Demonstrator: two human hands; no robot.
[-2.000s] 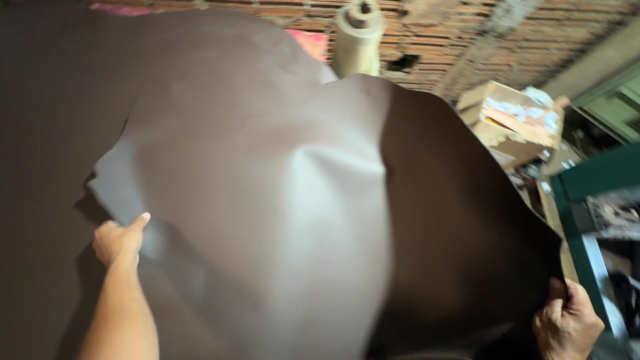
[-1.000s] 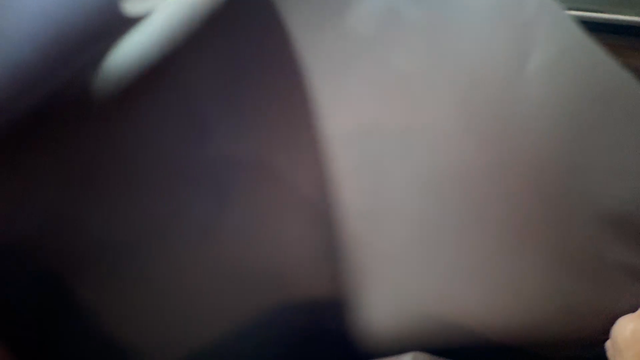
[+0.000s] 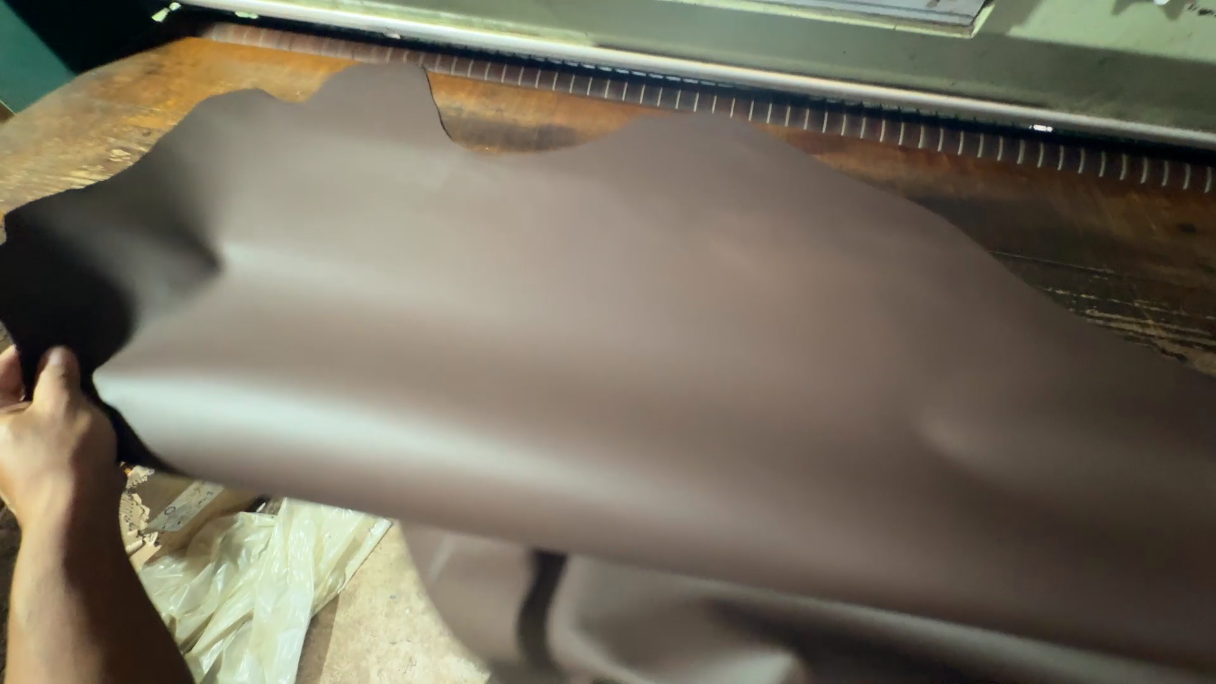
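A large brown leather hide (image 3: pixel 589 332) spreads over a worn wooden table and droops over its near edge, with more of it hanging in folds below. At the far left my left hand (image 3: pixel 57 427) grips the hide's edge, thumb on top, where a dark part of the leather curls up. The hide's far edge is wavy, with a deep notch that shows the wood. My right hand is outside the view.
The wooden table (image 3: pixel 142 104) meets a pale green machine (image 3: pixel 855 66) along its back, with a metal bar and a ruled, marked strip (image 3: pixel 817 119) in front. Crumpled clear plastic (image 3: pixel 256 570) lies low at the left, above a light floor (image 3: pixel 380 608).
The view has swung from the brick wall and carton to the wooden table and green machine. The hide now lies over the table. My right hand has gone out of view.
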